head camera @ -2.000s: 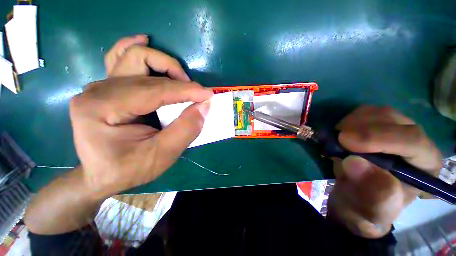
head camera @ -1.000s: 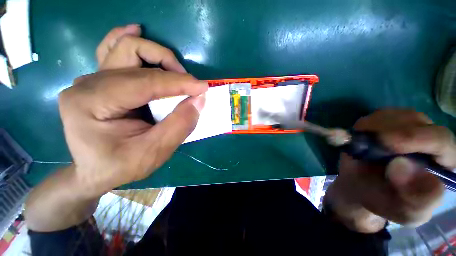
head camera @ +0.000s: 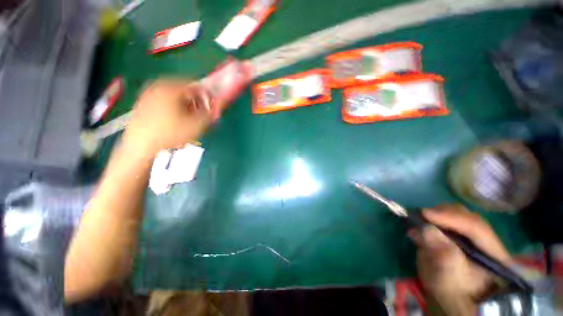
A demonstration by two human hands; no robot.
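My left hand [head camera: 170, 114] is blurred at the upper left, its fingers on an orange-red phone housing [head camera: 229, 80] near the pale strip. My right hand [head camera: 460, 250] holds the black soldering iron [head camera: 472, 252] at the lower right, its silver tip pointing up and left above the green mat. White LCD screens [head camera: 177, 168] lie just below my left forearm and hand. A thin curved strand of solder wire [head camera: 241, 251] lies near the front edge of the bench.
Three orange housings [head camera: 395, 99] lie at the upper centre. More housings [head camera: 176, 37] lie beyond the pale strip [head camera: 370, 26] and at far left. A round tip-cleaning tin [head camera: 494, 176] stands at the right beside dark equipment. Grey equipment [head camera: 46, 92] lines the left side.
The view has shifted to show more of the bench. My left hand has left the housing and screen it held and reached far up to another housing. The iron is away from any board.
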